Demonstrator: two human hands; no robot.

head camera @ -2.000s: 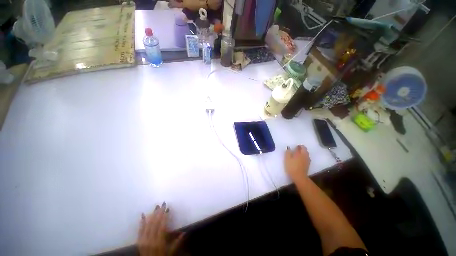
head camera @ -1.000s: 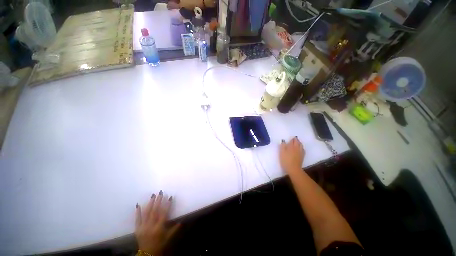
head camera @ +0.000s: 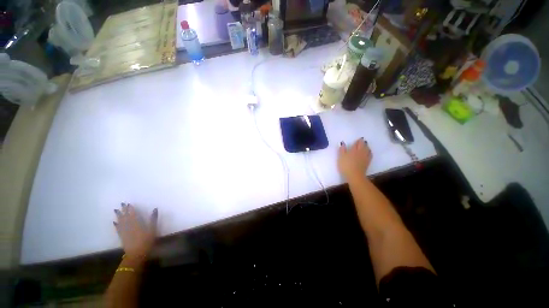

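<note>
The white worktable top (head camera: 180, 150) lies in front of me. My left hand (head camera: 136, 231) rests on its front edge at the lower left, fingers spread, holding nothing, with thin gold bracelets (head camera: 125, 269) on the wrist. My right hand (head camera: 354, 159) rests on the table near the front edge, fingers apart and partly bent, with nothing seen in it. A dark blue square device (head camera: 303, 133) lies just left of my right hand, not touched. A thin white cable (head camera: 268, 146) runs beside it and over the front edge.
A smartphone (head camera: 398, 126) with a strap lies to the right. A cream bottle (head camera: 331, 85) and dark flask (head camera: 359, 87) stand behind the device. A water bottle (head camera: 191, 44) and a wrapped board (head camera: 127, 46) are at the far left. A fan (head camera: 510, 63) stands right.
My left hand has moved left along the table's front edge, and more of its wrist shows. The view has shifted, so table items sit higher. My right hand stays beside the device.
</note>
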